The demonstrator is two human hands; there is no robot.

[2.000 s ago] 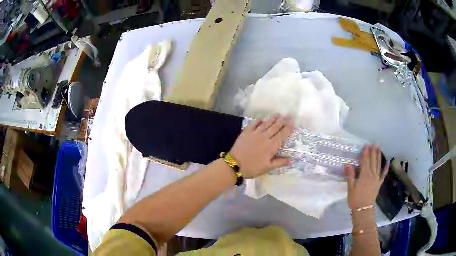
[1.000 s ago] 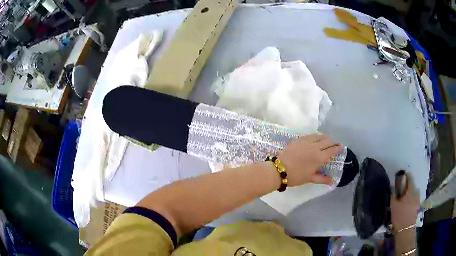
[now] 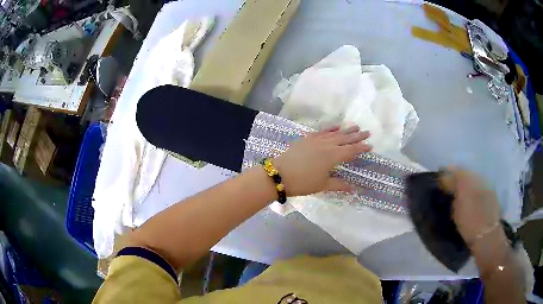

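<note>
The white patterned lace fabric (image 3: 381,181) lies flat over the black padded arm (image 3: 193,127), whose rounded left end is bare. My left hand (image 3: 318,159) lies spread flat on the lace near its middle, holding nothing in its fingers. My right hand (image 3: 476,205), somewhat blurred, grips the steam iron (image 3: 431,217) at the right end of the lace. The iron is tilted, its dark soleplate facing left. It overlaps the lace edge in view; I cannot tell if they touch. Loose white cloth (image 3: 351,98) is bunched behind the arm, and more hangs in front.
A beige plank (image 3: 247,50) runs under the arm to the table's far side. A long crumpled white garment piece (image 3: 172,65) lies along the left. Mustard-yellow strips (image 3: 443,29) and a silvery metal piece (image 3: 488,50) lie far right. A blue basket (image 3: 83,190) stands left of the table.
My right hand has lifted the iron from the table's right side and brought it left to the lace. My left hand has slid left along the lace, now spread flat on its middle.
</note>
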